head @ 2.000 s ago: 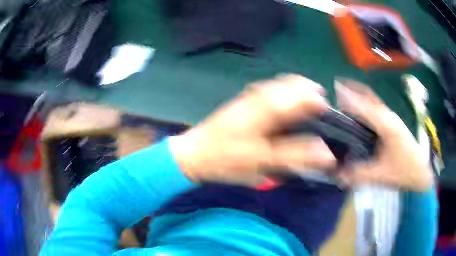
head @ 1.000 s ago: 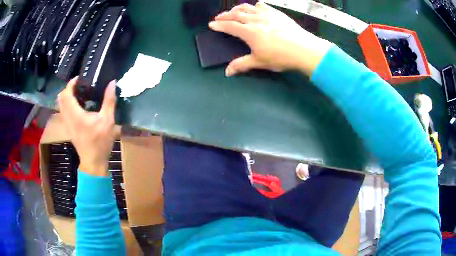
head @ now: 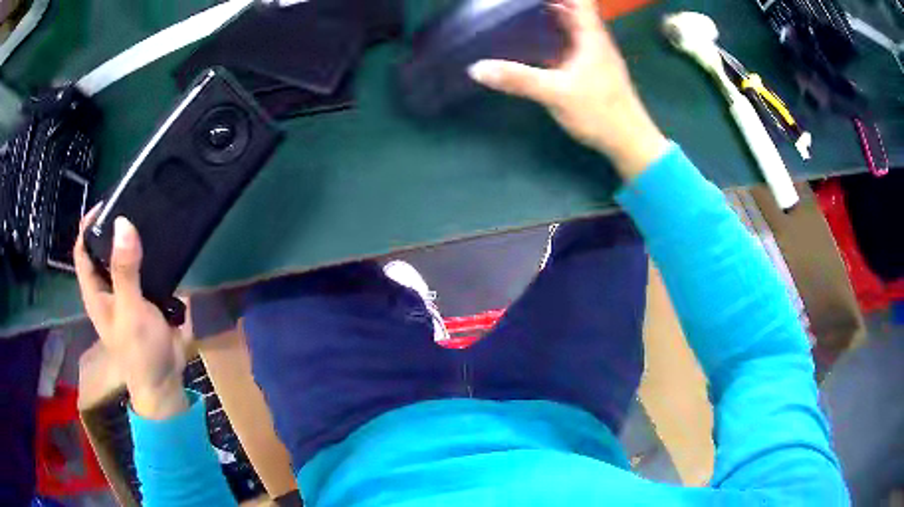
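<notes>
My left hand [head: 134, 307] grips the lower end of a black unit [head: 188, 173] over the left part of the bench. Its ringed speaker and oblong slot face up, and a silver strip runs along its left edge. My right hand [head: 585, 89], at top centre, has its thumb and fingers around a blurred dark flat piece [head: 486, 50], likely a cover; the exact grip is blurred. Flat black covers [head: 287, 45] lie loosely piled between the unit and my right hand.
Black units [head: 40, 178] stand at the bench's left. A pale-headed mallet [head: 738, 104] and yellow-and-black pliers [head: 771, 101] lie at right, near a pink-edged item [head: 870, 146]. An orange edge [head: 624, 8] shows at top. Cartons [head: 238, 406] sit below the bench.
The view has swung. My left hand has brought a unit out from the row, speaker side up. My right hand now has a dark piece at top centre, away from the cover pile.
</notes>
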